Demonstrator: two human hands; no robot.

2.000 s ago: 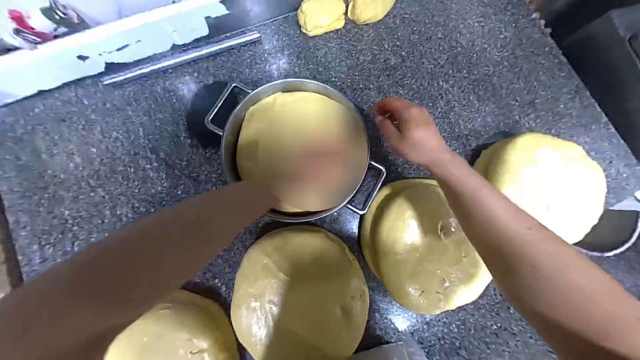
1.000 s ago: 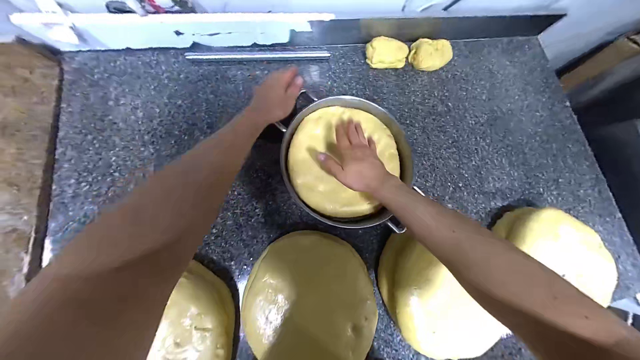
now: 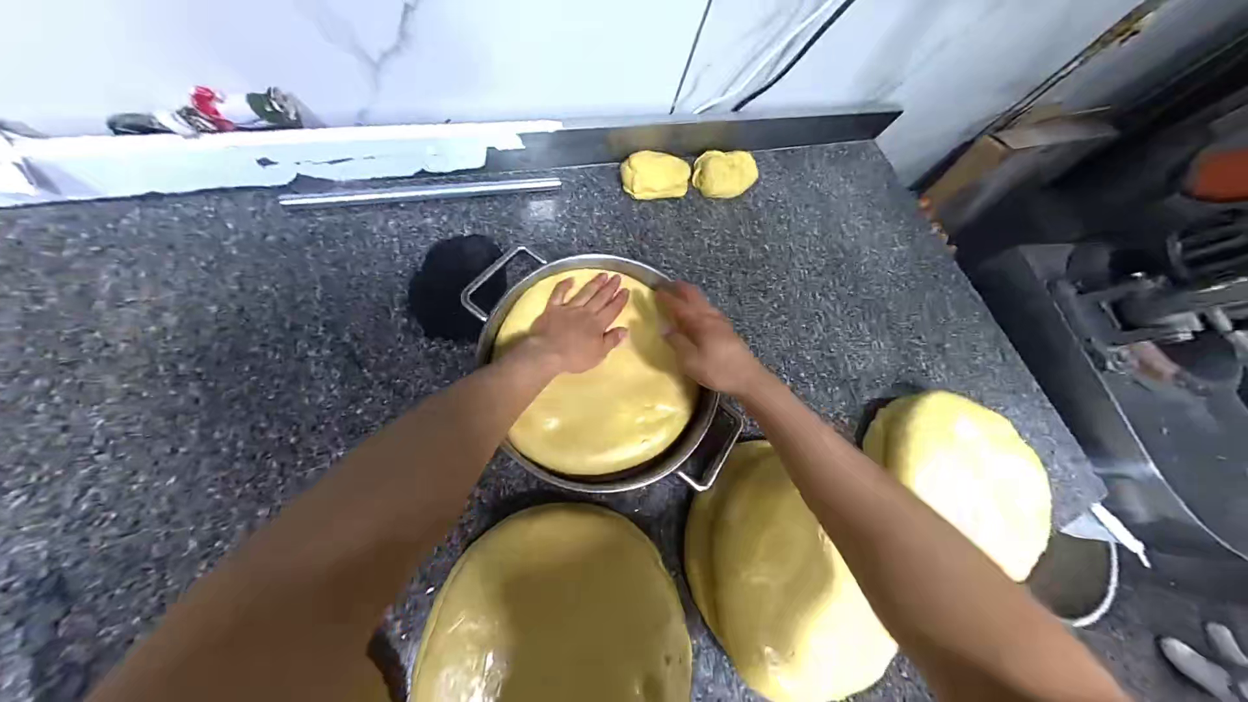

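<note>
A round slab of yellow dough (image 3: 595, 419) fills a two-handled metal pot (image 3: 570, 480) on the speckled stone countertop (image 3: 244, 322). Flat on the upper part of that dough rests my left hand (image 3: 580, 327), its fingers spread. My right hand (image 3: 704, 336) is at the pot's upper right rim, fingers curved over the dough's edge; whether the fingertips pinch it cannot be seen. Nearer to me lie large glossy dough mounds: one below the pot (image 3: 556, 604), one at lower right (image 3: 780, 575) partly behind my right forearm, and one farther right (image 3: 960, 478).
Two small yellow dough lumps (image 3: 655, 175) (image 3: 724, 175) sit near the back wall. A metal rod (image 3: 419, 192) lies along the back edge at left. A dark round patch (image 3: 453, 288) is beside the pot's left handle. Machinery (image 3: 1160, 302) stands beyond the counter's right edge.
My left hand has moved from the pot's left handle side onto the dough. My right hand has gone from the dough's middle to the right rim. The view has shifted.
</note>
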